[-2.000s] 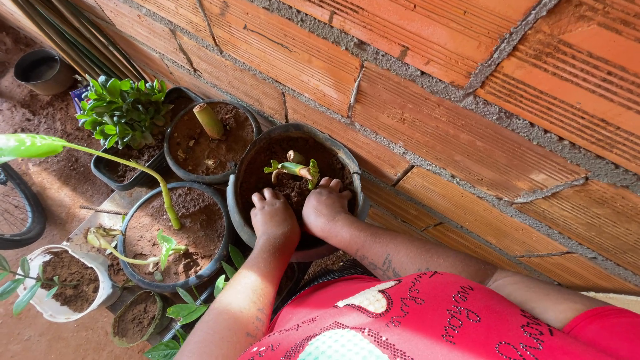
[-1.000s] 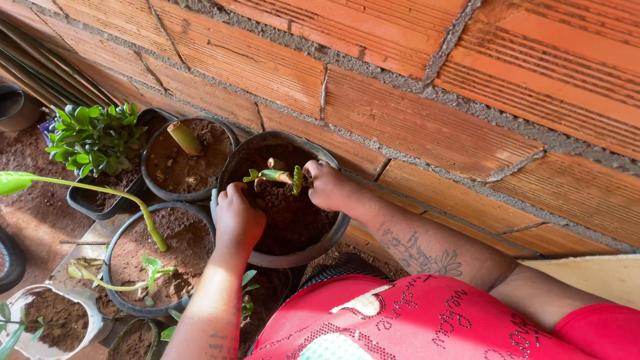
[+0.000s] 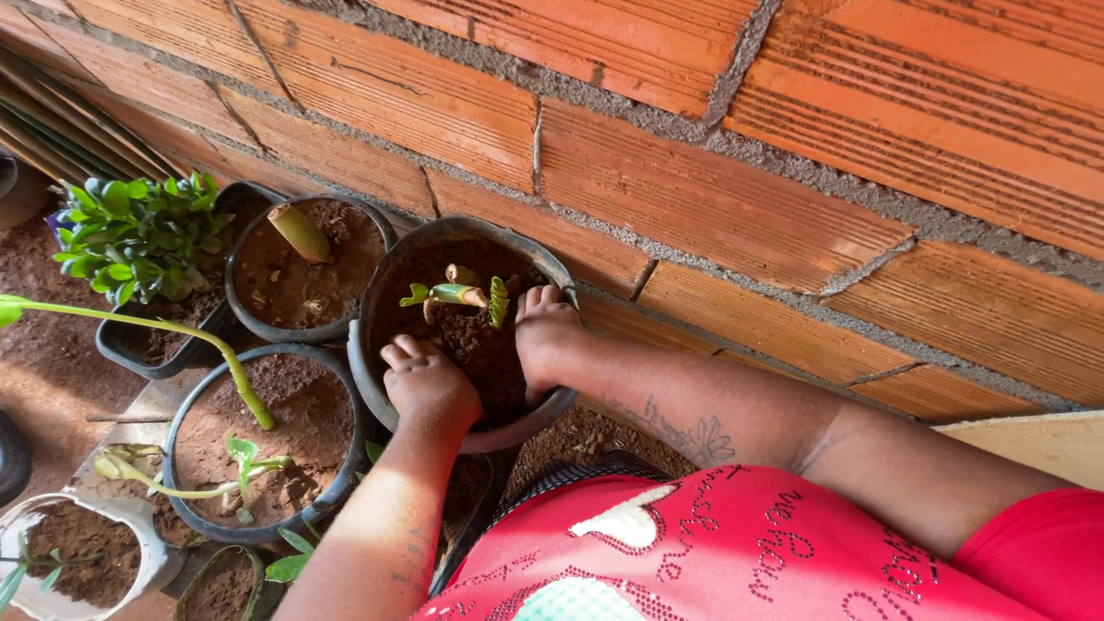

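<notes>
A round dark plastic pot [image 3: 371,379] of brown soil stands against the wall, with a short green cutting [image 3: 452,294] with small leaves lying across its soil. A cut stem stub [image 3: 461,275] rises just behind the cutting. On the pot's left side my left hand [image 3: 429,379] presses on the soil near the rim, fingers bent and partly spread. My right hand [image 3: 549,332] rests at the right inner side, fingertips down by the rim and soil. The cutting lies between the hands, touched by neither. Whether any soil is under the fingers is hidden.
The hollow-brick wall [image 3: 690,207] runs behind the pots. To the left are a pot with a thick cut stem [image 3: 299,233], a leafy green plant [image 3: 138,233], a pot with a long-stemmed plant [image 3: 259,405] and a white container of soil [image 3: 155,552]. A wooden board [image 3: 1035,440] is at right.
A second ago both hands were up near the cutting, by its two ends. They have come down to the soil at the pot's two sides, and the cutting lies free between them.
</notes>
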